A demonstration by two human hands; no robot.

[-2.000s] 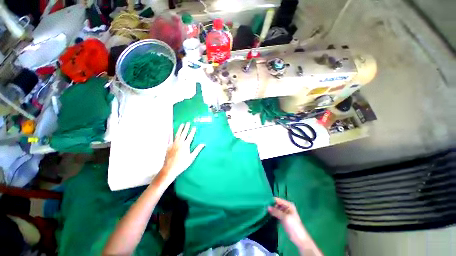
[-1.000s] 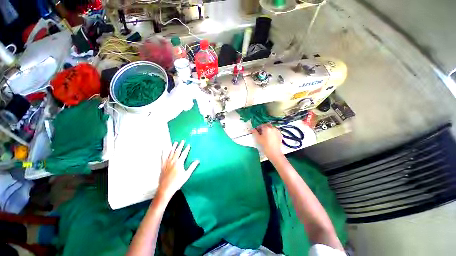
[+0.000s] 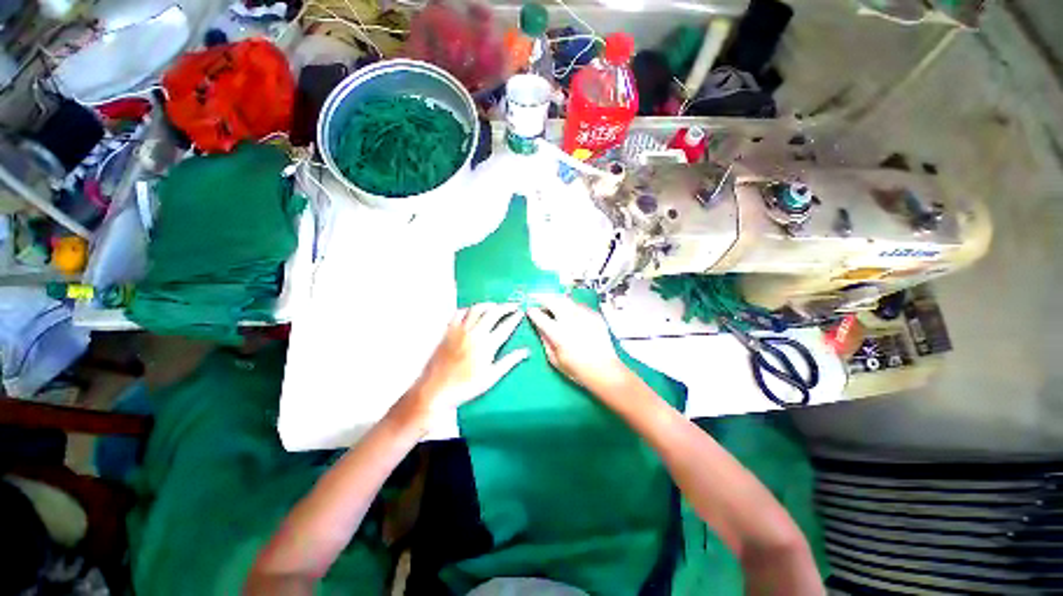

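Observation:
A bright green fabric panel (image 3: 560,466) lies flat on the white machine table and hangs over its front edge toward my lap. My left hand (image 3: 472,355) lies flat on the panel's left part, fingers spread a little. My right hand (image 3: 571,340) is beside it, with its fingertips on the panel close to the left fingertips; whether they pinch cloth is unclear. The cream sewing machine (image 3: 804,227) stands right of the panel, with its needle area (image 3: 612,274) just beyond my right hand. The panel's narrow end reaches left of the needle area. The white logo is washed out by glare.
Black-handled scissors (image 3: 783,370) and thin green strips (image 3: 699,297) lie at the machine arm. A metal bowl (image 3: 329,116) of green strips, a white bottle (image 3: 527,111) and a red-labelled bottle (image 3: 602,99) stand behind. A folded green stack (image 3: 216,239) lies left.
My right hand has moved left from beside the scissors onto the panel near the logo area, next to my left hand. My left hand is now nearer the panel's upper part. The view has shifted.

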